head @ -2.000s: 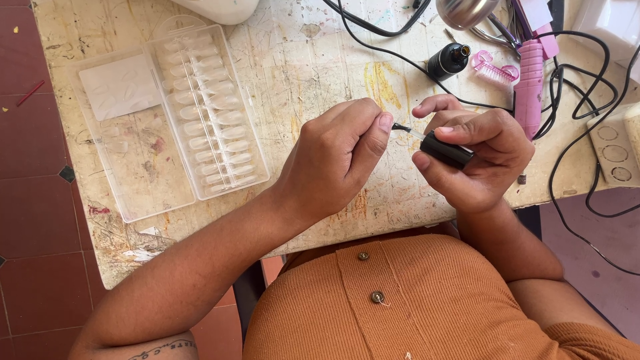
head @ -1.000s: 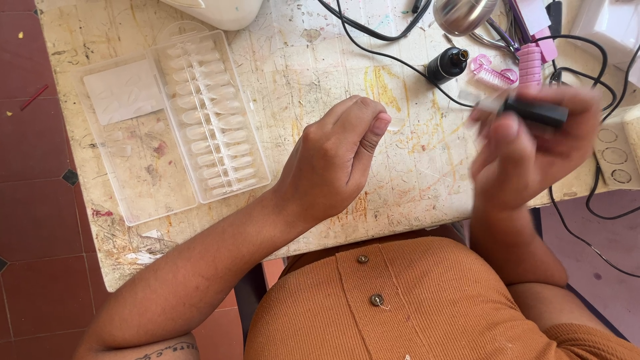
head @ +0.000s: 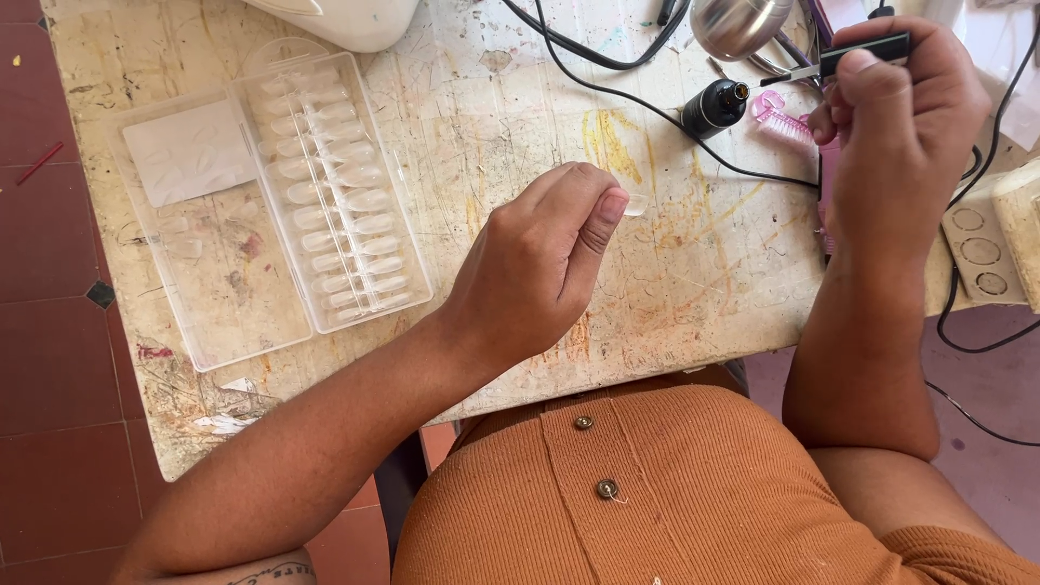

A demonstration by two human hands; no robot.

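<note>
Between thumb and forefinger, my left hand (head: 540,252) pinches a clear false nail tip (head: 638,204) that sticks out to the right. My right hand (head: 898,122) is raised at the upper right and grips a black brush cap (head: 864,55). The cap's brush (head: 790,76) points left, its dark tip just beside the neck of an uncapped black bottle (head: 715,108) standing on the table. Left of my left hand lies an open clear plastic case (head: 418,244) with rows of nail tips (head: 349,199) in its right half; a white card (head: 188,152) lies in the other half.
A pink nail brush (head: 782,122) lies beside the bottle, partly behind my right hand. Black cables (head: 601,91) cross the stained table (head: 520,97). A metallic rounded object (head: 739,24) and a white appliance (head: 349,20) stand along the far side. A power strip (head: 983,248) is at the right.
My right hand has moved away from my left hand, up and to the right, carrying the brush cap toward the bottle. My left hand has stayed in place.
</note>
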